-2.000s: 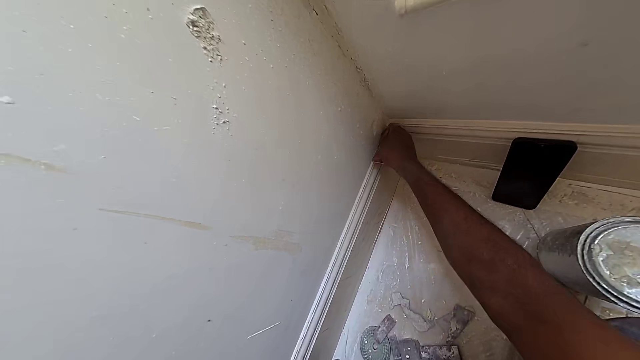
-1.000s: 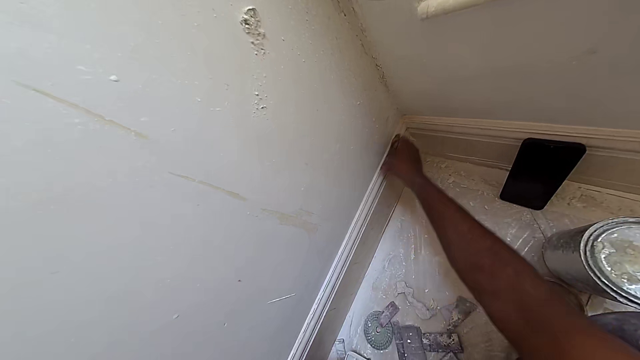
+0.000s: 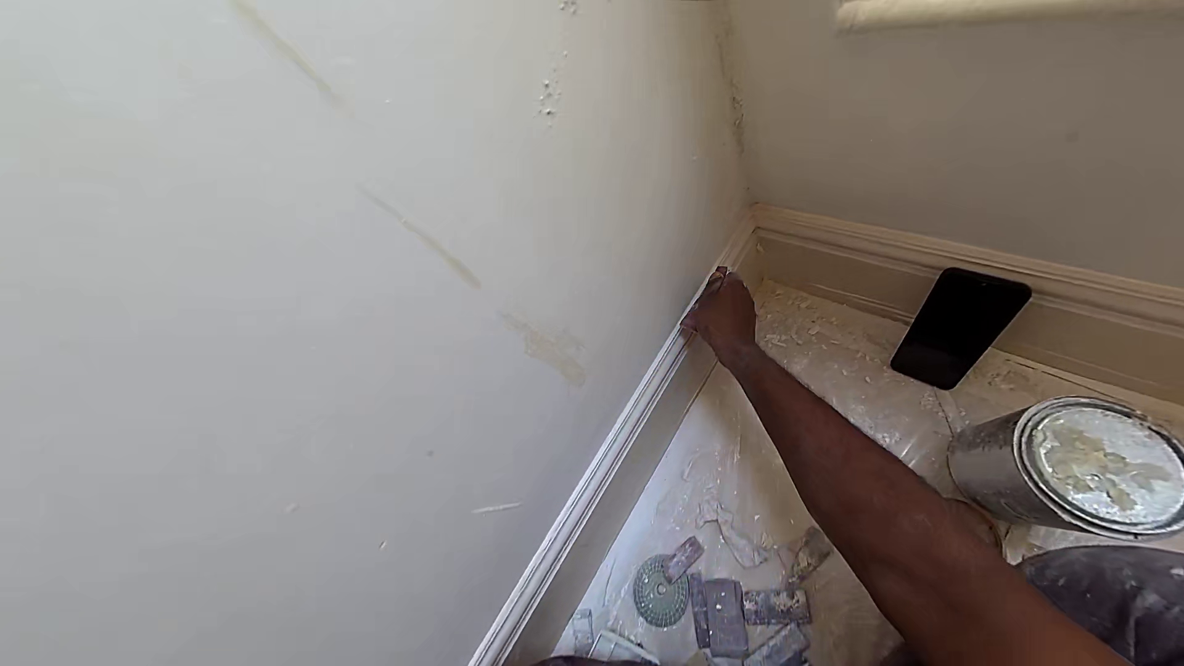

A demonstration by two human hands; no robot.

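Note:
My right hand [image 3: 724,313] is at the top moulding of the white baseboard [image 3: 592,481], close to the room corner. Its fingers are curled around a small dark-edged piece, mostly hidden by the hand, that presses on the moulding; I cannot tell what it is. The painted wall [image 3: 277,370] beside it bears tan patches, scratches and blistered spots. At the bottom edge a small dark shape shows, too little to identify; my left hand cannot be made out.
A black smartphone [image 3: 960,328] leans on the far baseboard [image 3: 851,264]. Beside my forearm stands a metal can [image 3: 1101,467] with a smeared lid. On the dusty, debris-strewn floor lie a round green perforated disc [image 3: 661,590] and several worn blocks [image 3: 726,617]. A knee shows lower right.
My right hand has moved from the corner along the baseboard, toward me. The view has shifted, so the wall and the corner sit differently in it.

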